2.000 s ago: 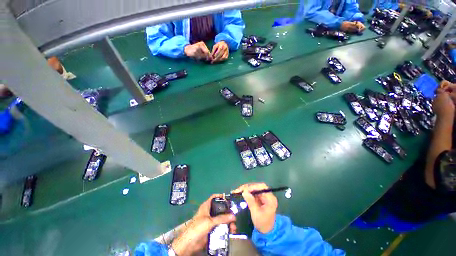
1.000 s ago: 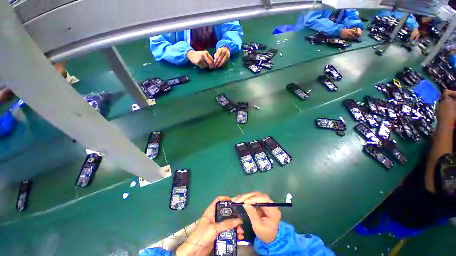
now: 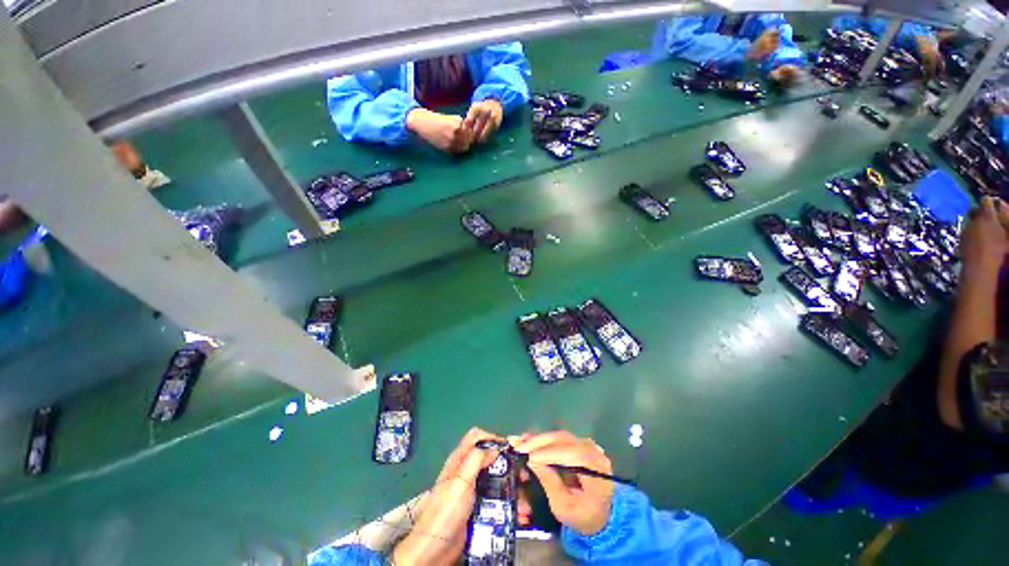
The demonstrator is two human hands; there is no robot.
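My left hand (image 3: 448, 511) holds an open phone (image 3: 493, 511) upright at the bottom centre, its board side facing me and its top end away from me. My right hand (image 3: 570, 481) holds thin dark tweezers (image 3: 597, 474), whose rear end points right. Its fingertips are at the phone's top right end; the tweezer tip and any small piece there are too small to tell. A pale sticker sheet (image 3: 382, 531) lies partly hidden under my left hand and sleeve.
Three phones (image 3: 574, 341) lie in a row ahead, and a single phone (image 3: 394, 418) lies left. A slanted grey post (image 3: 166, 238) stands left. Spaced phones lie on the green belt (image 3: 409, 310). A large phone pile (image 3: 863, 243) and a person's arm (image 3: 974, 299) are at right. Workers sit opposite.
The phones on the belt have shifted left. The tweezers' rear end has tilted downward, and my right fingers have closed in on the phone's top end.
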